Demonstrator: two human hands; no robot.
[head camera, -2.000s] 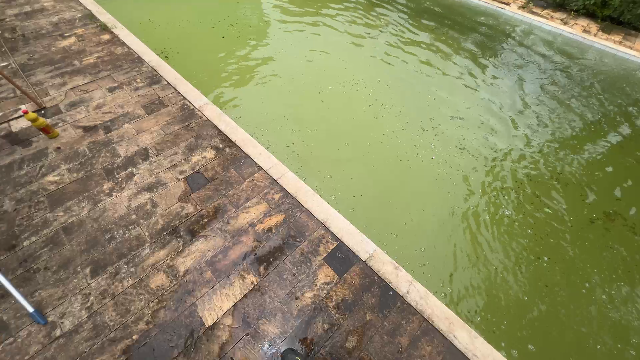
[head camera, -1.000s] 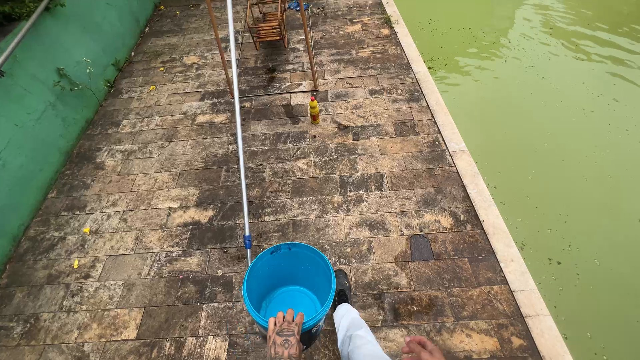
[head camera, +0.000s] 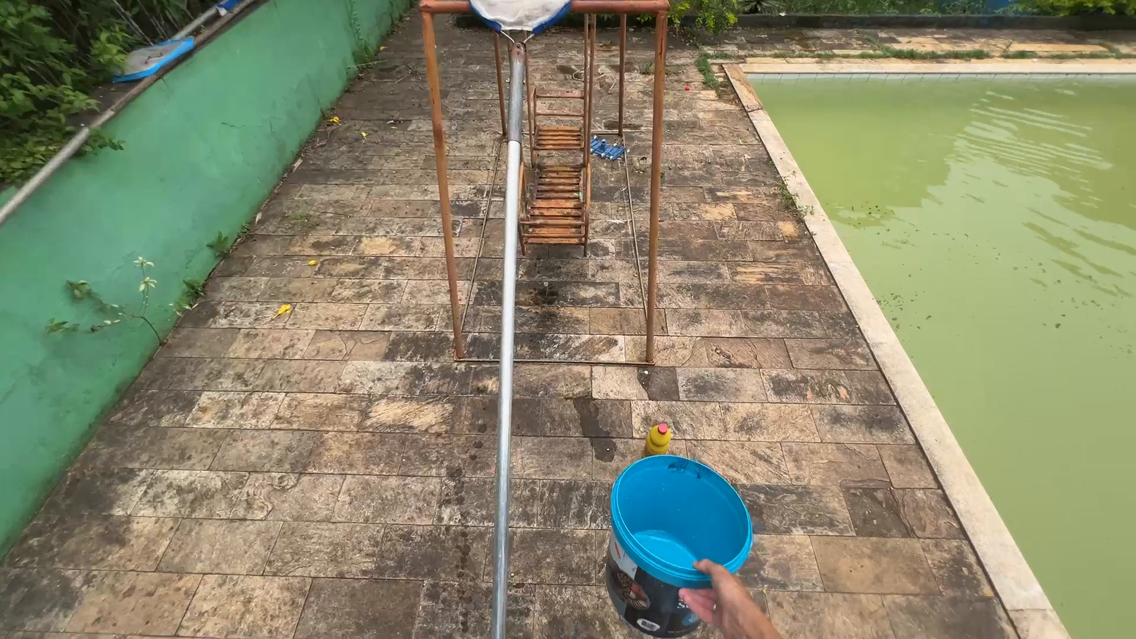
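My right hand (head camera: 729, 603) comes in from the lower right and grips the near right rim of a blue plastic bucket (head camera: 679, 524) with a dark printed outside. The bucket is tilted slightly, its inside showing; whether its base touches the paving is unclear. Just behind it stands a yellow bottle with a red cap (head camera: 658, 439), its lower part hidden. Left of the bucket a long metal pole (head camera: 508, 311) runs up to a pool skimmer net with a blue rim (head camera: 521, 12), at the top bar of a rusty swing frame (head camera: 658, 177). My left hand is out of view.
A slatted swing seat (head camera: 557, 209) hangs within the frame, with a blue object (head camera: 608, 148) on the paving beside it. The pool's pale stone edge (head camera: 874, 311) and green water (head camera: 994, 266) lie to the right. A green wall (head camera: 177, 195) bounds the left.
A second ago a tattooed left hand was on the bucket's rim and my right hand was apart from it; now my right hand holds the rim. The bucket is nearer the yellow bottle. The view has tilted up.
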